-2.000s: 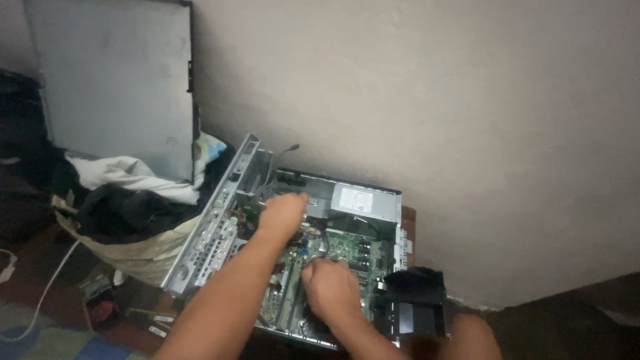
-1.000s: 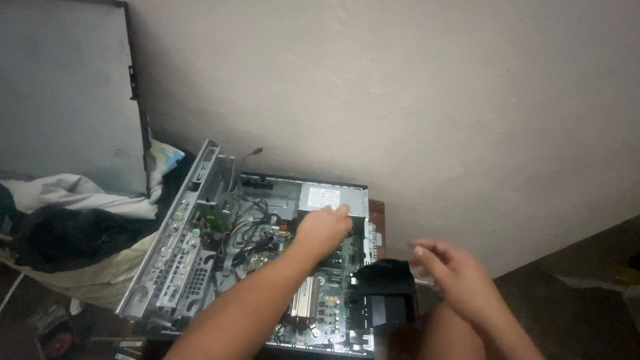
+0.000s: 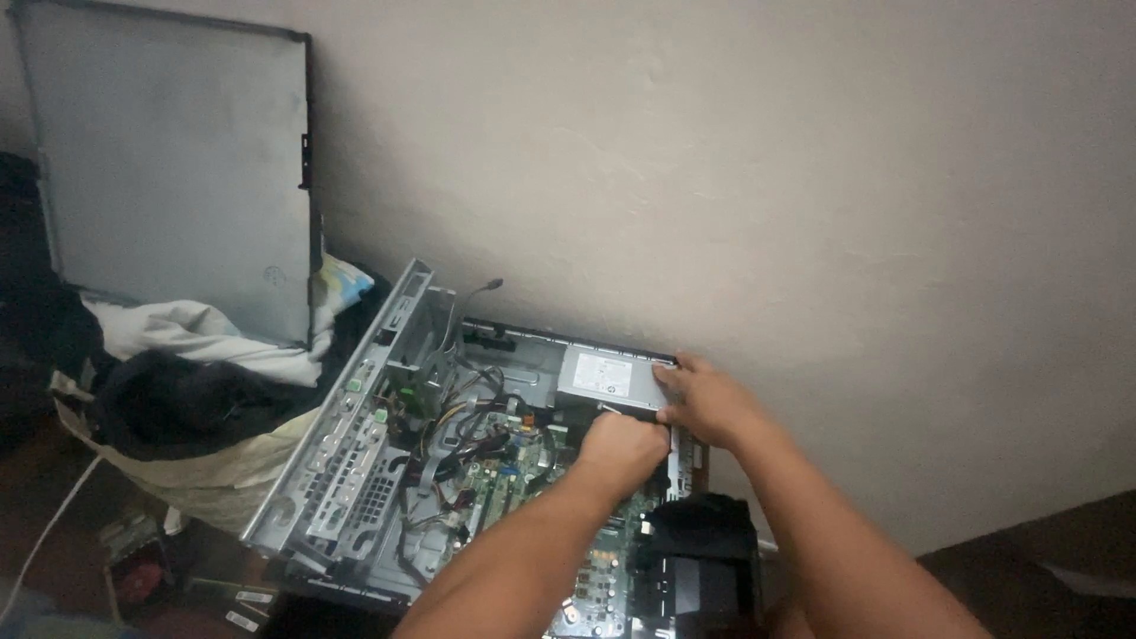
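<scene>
An uncovered desktop computer case [image 3: 524,342] lies with its motherboard [image 3: 532,453], bundled cables [image 3: 466,426] and metal front frame [image 3: 355,426] showing. The silver power supply [image 3: 606,374], which bears a label, sits in its back right corner. My right hand [image 3: 710,399] rests on the right end of the power supply, fingers spread over its top and edge. Curled against the front side of the power supply is my left hand [image 3: 626,448]; its fingertips are hidden, so whether it grips anything does not show.
A black plastic part [image 3: 701,550] is at the case's near right corner. Left of the case, a flat metal panel [image 3: 177,169] leans above a fabric bag [image 3: 191,488] of clothes. Memory modules [image 3: 253,603] lie at lower left. The wall [image 3: 754,222] rises close behind.
My right hand has come from beside the case onto the power supply. My left hand, on the power supply's top a second ago, is now at its front side.
</scene>
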